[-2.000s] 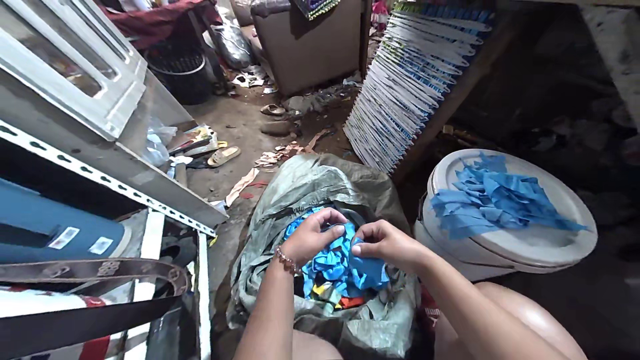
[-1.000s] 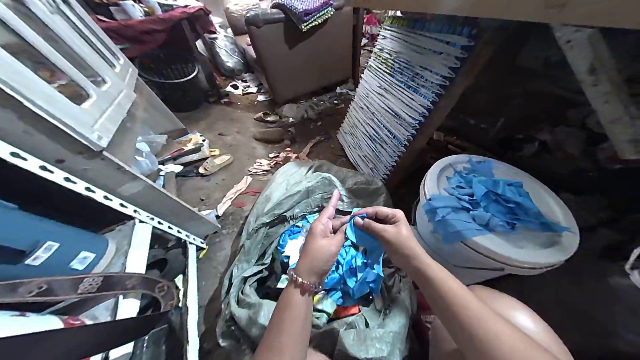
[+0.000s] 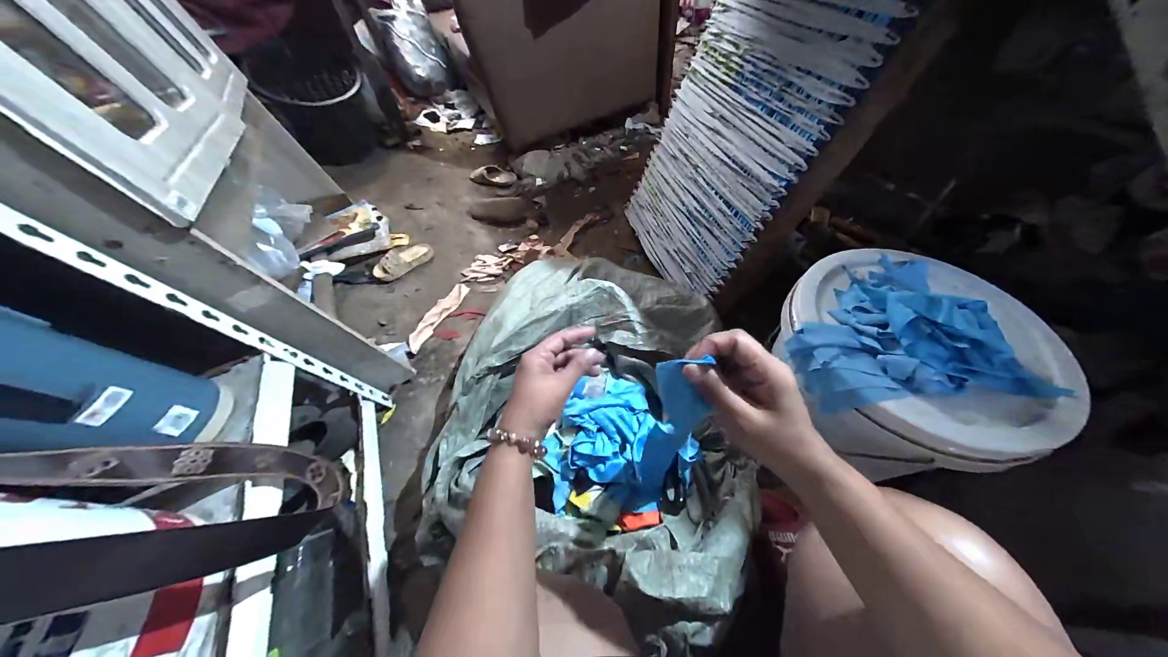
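My right hand (image 3: 750,388) pinches a blue fabric scrap (image 3: 683,394) by its top edge, and the scrap hangs over the sack. My left hand (image 3: 554,372), with a beaded bracelet at the wrist, is held to the left of it with fingers apart and nothing visible between them. Beneath both hands a grey-green woven plastic sack (image 3: 511,319) stands with its mouth spread, holding many blue scraps (image 3: 602,433) and a few yellow and orange-red pieces (image 3: 639,520). At the right, a pile of blue scraps (image 3: 912,328) lies on the white lid of a bucket (image 3: 995,433).
A rack strung with white strips (image 3: 748,137) leans behind the sack. At the left stand a white metal frame (image 3: 265,511), a blue cylinder (image 3: 109,392) and a patterned strap (image 3: 182,464). Sandals (image 3: 403,262) and scattered scraps lie on the floor; a brown armchair (image 3: 575,73) is farther back.
My hands were together at a blue scrap; they are now apart, the right one holding the scrap. The view has shifted.
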